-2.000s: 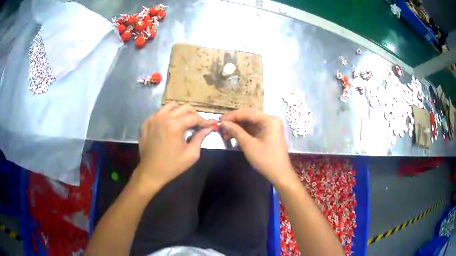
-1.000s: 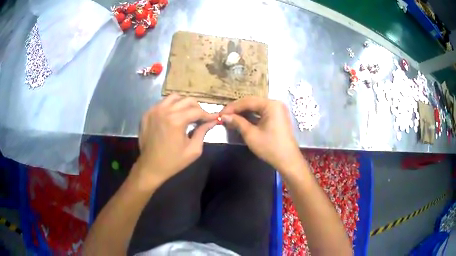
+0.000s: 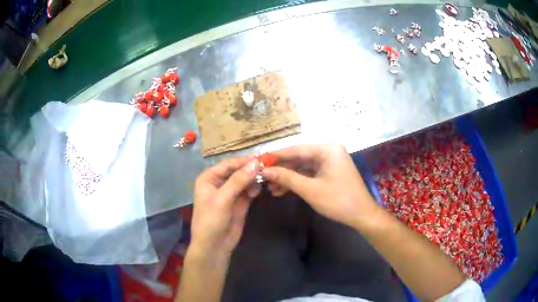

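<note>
A small red-and-white figure (image 3: pixel 268 160) is held between the fingertips of both hands, in front of the cardboard pad. My left hand (image 3: pixel 227 200) pinches its white part. My right hand (image 3: pixel 321 180) pinches its red part. The stained cardboard pad (image 3: pixel 236 127) lies on the bench with a whitish lump (image 3: pixel 248 97) in a dark wet stain. One figure (image 3: pixel 189 137) lies left of the pad, and a pile of figures (image 3: pixel 158 94) lies further back left. Fine details between the fingers are hidden.
A white plastic bag (image 3: pixel 127 194) with speckled pieces hangs over the bench edge at left. Tiny white parts (image 3: pixel 349 112) lie right of the pad. White discs (image 3: pixel 466 47) are at far right. A blue tote (image 3: pixel 484 159) of red-and-white pieces is below right. A green belt (image 3: pixel 130 35) runs behind.
The view has turned and shifted, showing more belt at left. More of the red-and-white figure now shows between my fingertips, where only a tiny red piece showed before.
</note>
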